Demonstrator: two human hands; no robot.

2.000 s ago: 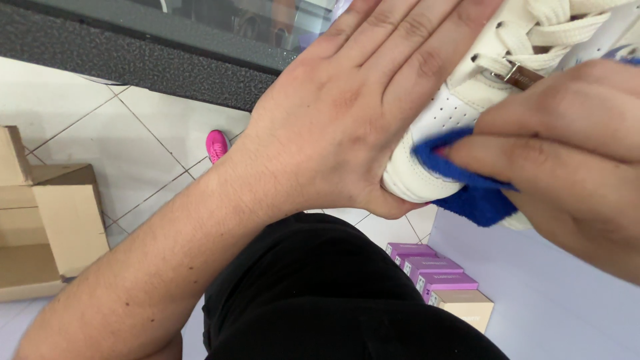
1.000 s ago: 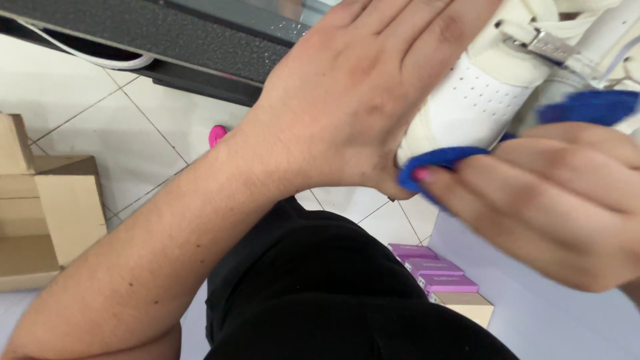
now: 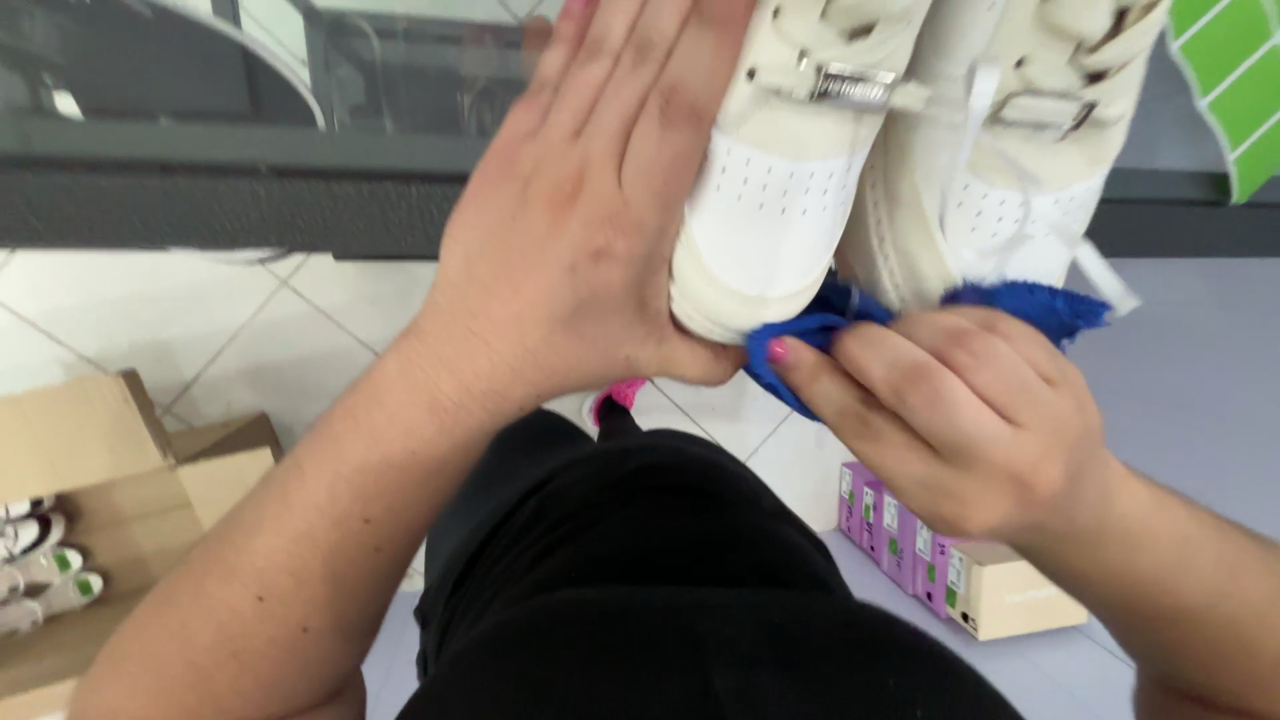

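A cream and white sneaker (image 3: 775, 215) with a perforated toe and a metal lace tag lies toe toward me. My left hand (image 3: 585, 215) braces its left side, with the thumb below the toe. My right hand (image 3: 960, 410) pinches a blue cloth (image 3: 785, 375) against the front edge of the sole. More of the cloth shows above the knuckles. A matching sneaker (image 3: 1015, 195) is just right of the first, and a loose white lace end (image 3: 1105, 272) hangs by its toe.
A dark table edge (image 3: 200, 205) with glass runs across the top. A green sheet (image 3: 1230, 80) is at upper right. Purple shoeboxes (image 3: 900, 530) and a tan box (image 3: 1015, 590) stand below right. An opened cardboard box (image 3: 90, 490) at left holds several shoes (image 3: 40, 570).
The view has shifted, and the second sneaker shows more fully. My right hand has moved the blue cloth from the side of the toe to its front edge. My left hand stays against the shoe.
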